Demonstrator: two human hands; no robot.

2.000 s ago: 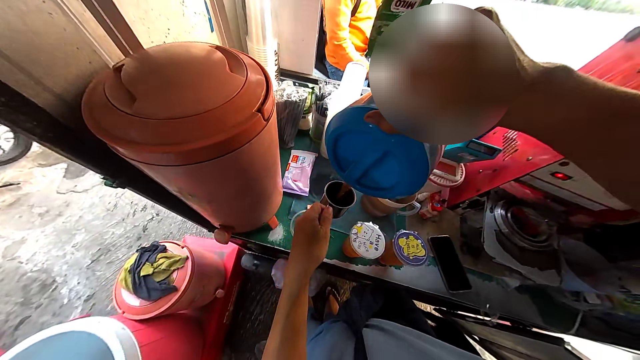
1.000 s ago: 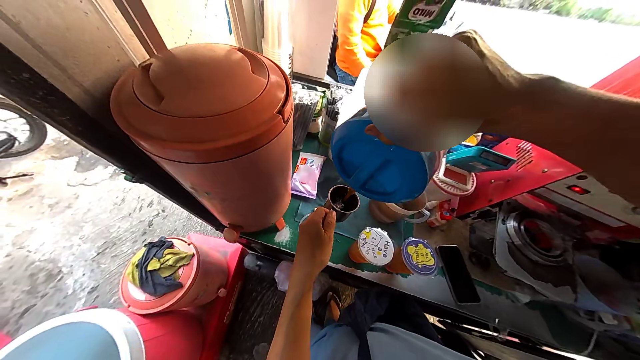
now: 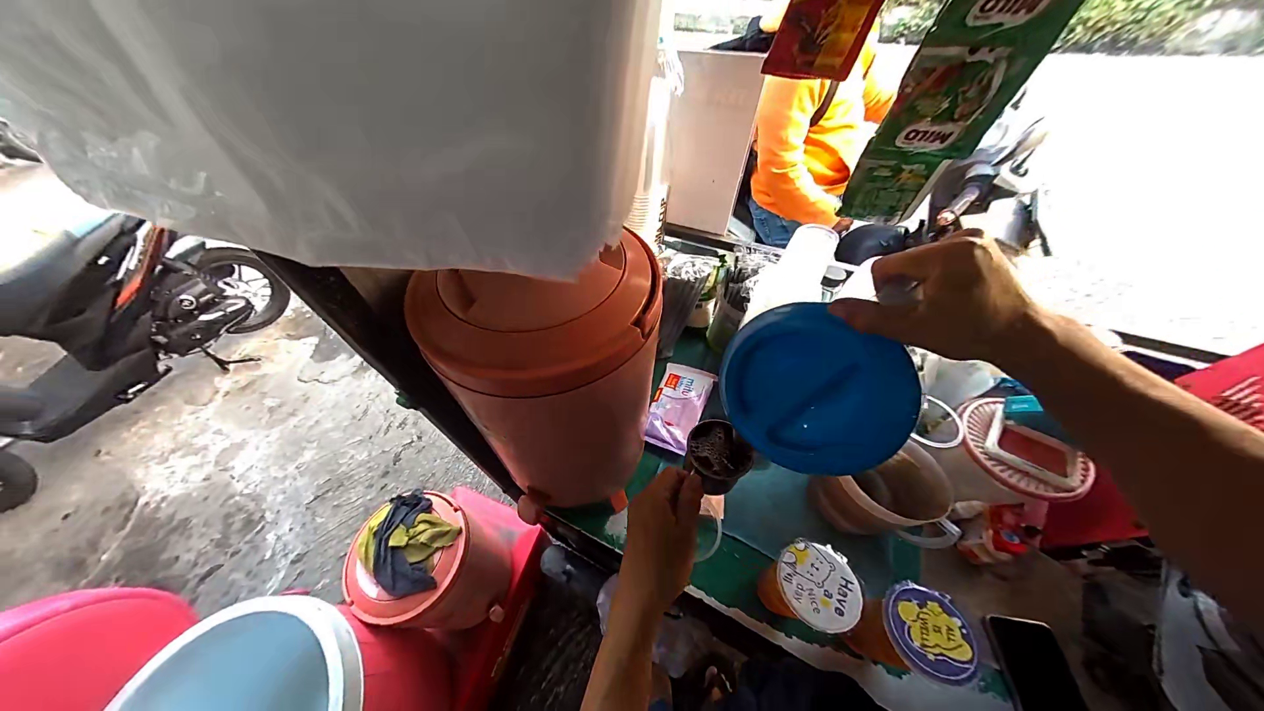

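My left hand [image 3: 667, 523] grips a small dark cup [image 3: 719, 456] with dark liquid and some foam in it, held over the green counter [image 3: 760, 504]. My right hand [image 3: 948, 296] is closed at the upper edge of a tilted container whose round blue lid [image 3: 822, 390] faces me; just what its fingers hold is partly hidden. The blue lid is right beside the cup. Below the lid stands a clear handled pitcher [image 3: 889, 489] with brown contents. Two sealed cups, one with a white printed lid [image 3: 820, 586] and one with a purple printed lid [image 3: 930, 633], stand near the counter's front edge.
A large orange drink cooler [image 3: 553, 395] stands left of the cup, beside a purple packet [image 3: 681, 407]. Translucent plastic [image 3: 346, 128] hangs at upper left. A phone [image 3: 1035, 662] lies at front right, near a pink basket [image 3: 1081, 479]. A person in orange [image 3: 805, 138] is beyond the counter.
The view has shifted, bringing the hanging plastic and a parked motorcycle into sight. My left hand still holds the dark cup, and my right hand remains at the blue-lidded container.
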